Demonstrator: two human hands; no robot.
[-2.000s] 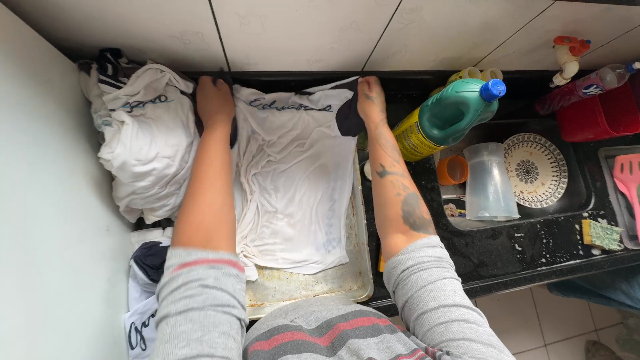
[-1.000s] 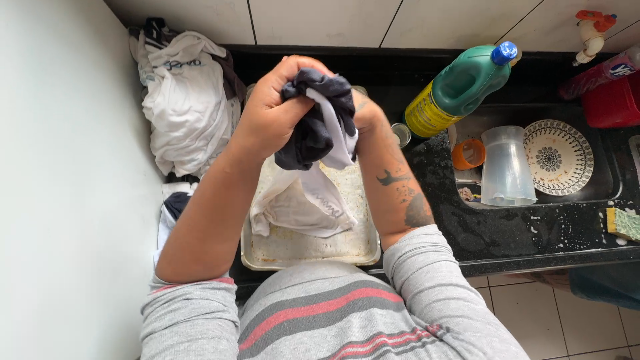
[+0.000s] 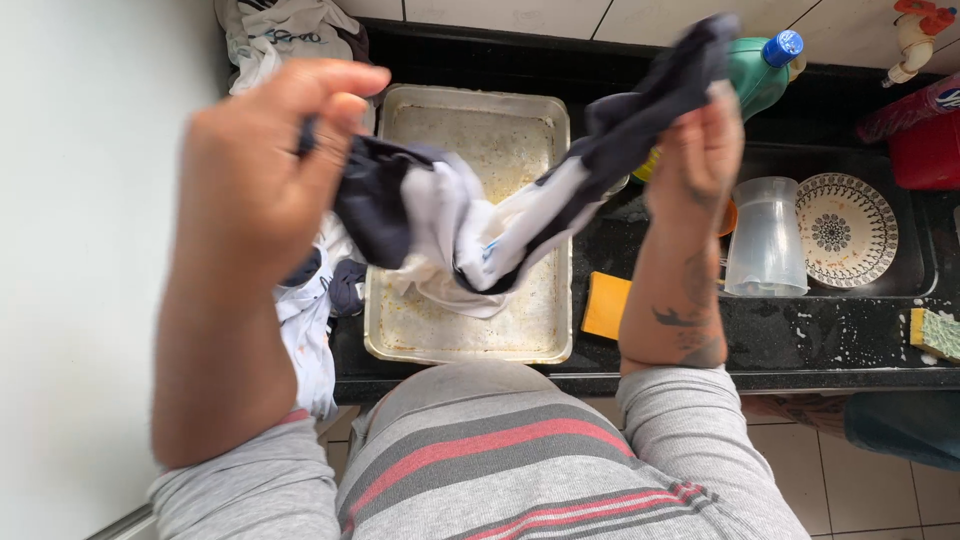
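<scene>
A white shirt with black sleeves (image 3: 495,232) hangs between my hands, sagging in the middle above a worn metal baking tray (image 3: 480,343). My left hand (image 3: 277,150), blurred, grips one black end of the shirt between thumb and fingers. On the other side, my right hand (image 3: 697,150) holds the other black end, raised near a green bottle. The shirt's lower white part hangs close over the tray; whether it touches is unclear. A pile of white garments (image 3: 292,37) lies at the back left, and more white and dark clothes (image 3: 307,322) lie left of the tray.
Right of the tray lies a yellow cloth (image 3: 606,306). A green bottle with a blue cap (image 3: 757,75) stands behind my right hand. The sink holds a translucent plastic pitcher (image 3: 766,240) and a patterned plate (image 3: 847,229). A sponge (image 3: 936,334) lies at the right; another person's arm (image 3: 799,412) shows below the counter.
My hands were together around the bunched shirt one second ago; now they are wide apart with the shirt stretched between them. Two seconds ago the shirt was spread flat over the tray.
</scene>
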